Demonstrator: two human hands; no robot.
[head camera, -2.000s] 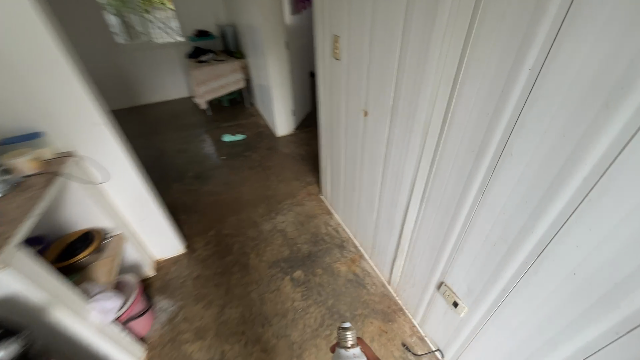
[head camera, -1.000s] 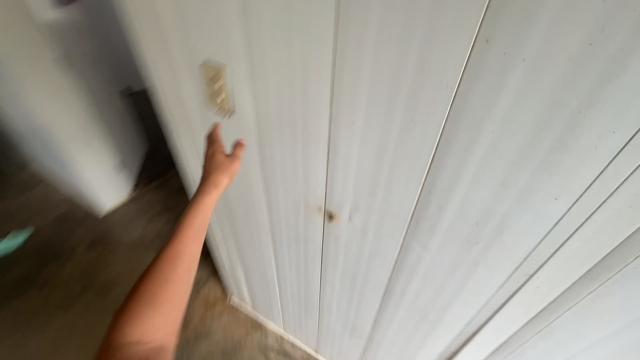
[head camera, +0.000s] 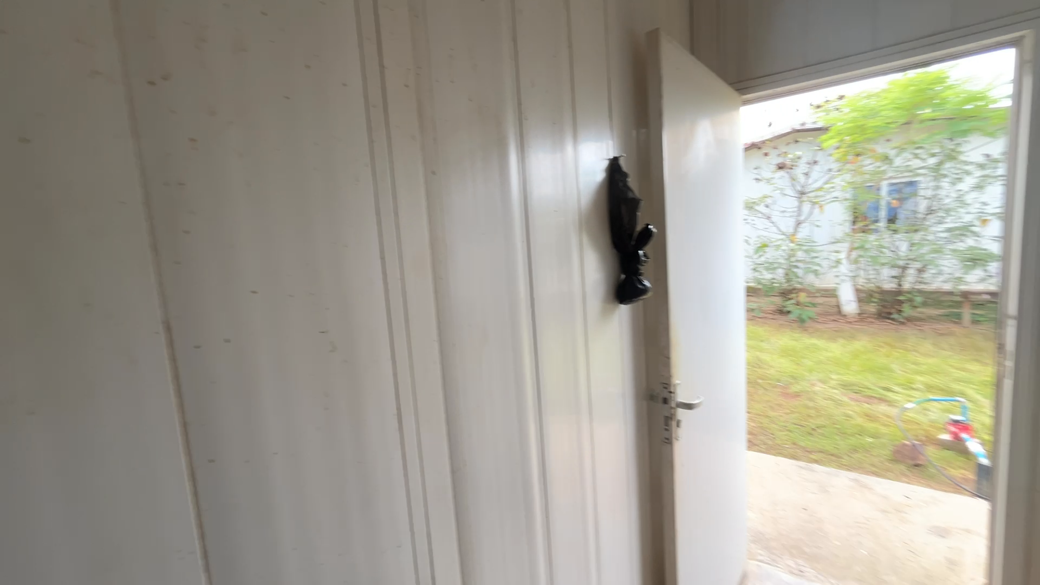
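Note:
Neither of my hands shows in the head view at this moment, so what they hold or touch is hidden. White wall panels (head camera: 284, 325) fill the left and middle of the view. A knotted black plastic bag (head camera: 630, 236) hangs on the panelling beside the door. The white door (head camera: 703, 309) stands swung open, with a metal lever handle (head camera: 689, 403) on its face.
Through the doorway, framed by a door jamb (head camera: 1016, 325), lie a concrete slab (head camera: 861, 520) and grass (head camera: 845, 382). Outside are a red device (head camera: 959, 428) with a blue pipe, a rock (head camera: 908, 453), shrubs and a white building (head camera: 967, 171).
The view has swung to the open door. One second ago an arm reached toward a wall switch plate; it is out of view now. The bulb seen two seconds ago is also out of view.

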